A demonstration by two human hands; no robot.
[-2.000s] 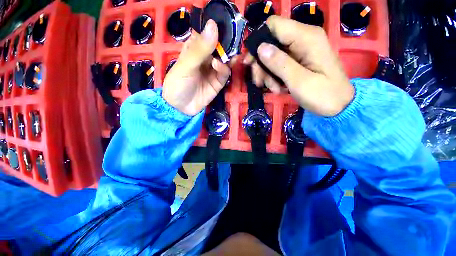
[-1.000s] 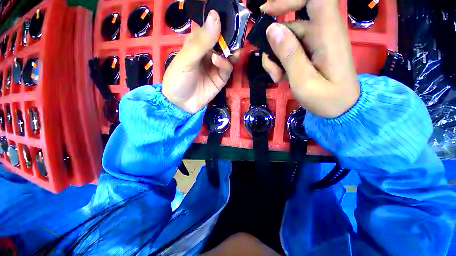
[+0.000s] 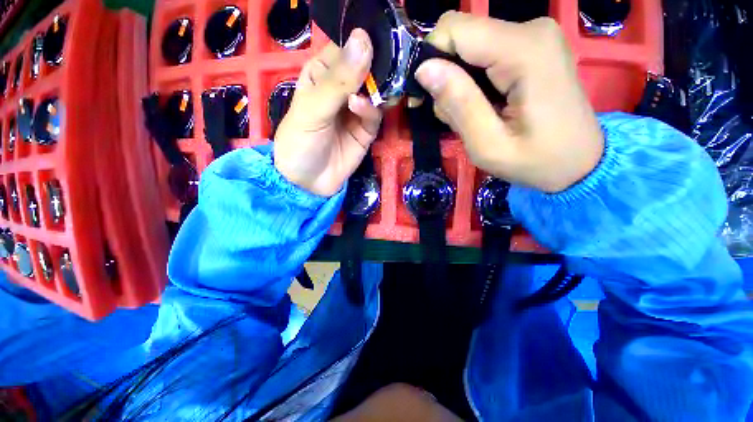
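Note:
My left hand (image 3: pixel 327 107) holds a round watch head (image 3: pixel 381 51) on edge above the foam tray, thumb on its dark face. An orange pull tab (image 3: pixel 373 88) sticks out at the lower edge of the face. A black strap piece (image 3: pixel 329 16) shows at the watch's upper left. My right hand (image 3: pixel 520 99) pinches a black watch strap (image 3: pixel 450 67) between thumb and fingers, its end at the watch's right rim. The fingertips hide the joint, so I cannot tell if it is attached.
The red foam tray (image 3: pixel 396 227) holds watch heads at the back and strapped watches (image 3: pixel 428 194) in front, straps hanging over the near edge. Stacked foam trays (image 3: pixel 124 173) stand at the left. Black items under shiny plastic (image 3: pixel 717 140) lie at the right.
My right hand has brought the strap against the watch's right rim, with its raised fingers now curled in. My left hand still holds the watch, slightly turned. The view has shifted slightly.

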